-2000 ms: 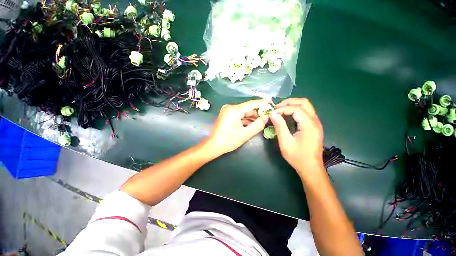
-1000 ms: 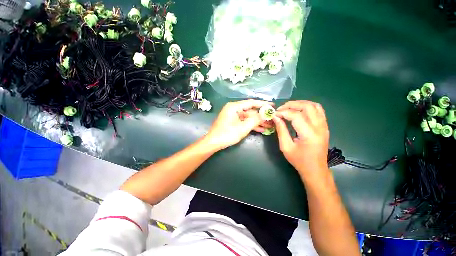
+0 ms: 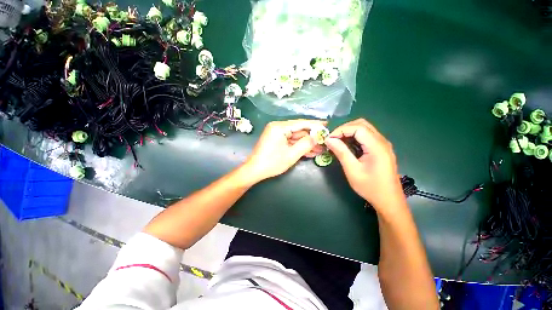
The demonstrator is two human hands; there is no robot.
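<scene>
A small whitish-green plastic housing is pinched in the fingertips of my left hand. My right hand has thumb and forefinger together at the housing's right side; any thin lead between them is too small to make out. A round pale green end unit hangs just below the fingers. A black cable bundle lies right of my right wrist, partly hidden by it, with its thin tail and red tips pointing right.
A clear bag of whitish-green housings lies top centre. A large tangled black cable pile fills the left. Another cable pile with green heads lies right. Blue bins stand below the left and right table edges. Crinkled film lies at lower left.
The housing has turned slightly in my left fingertips. My right hand has shifted a little, and the green end unit below shows more fully than one second ago.
</scene>
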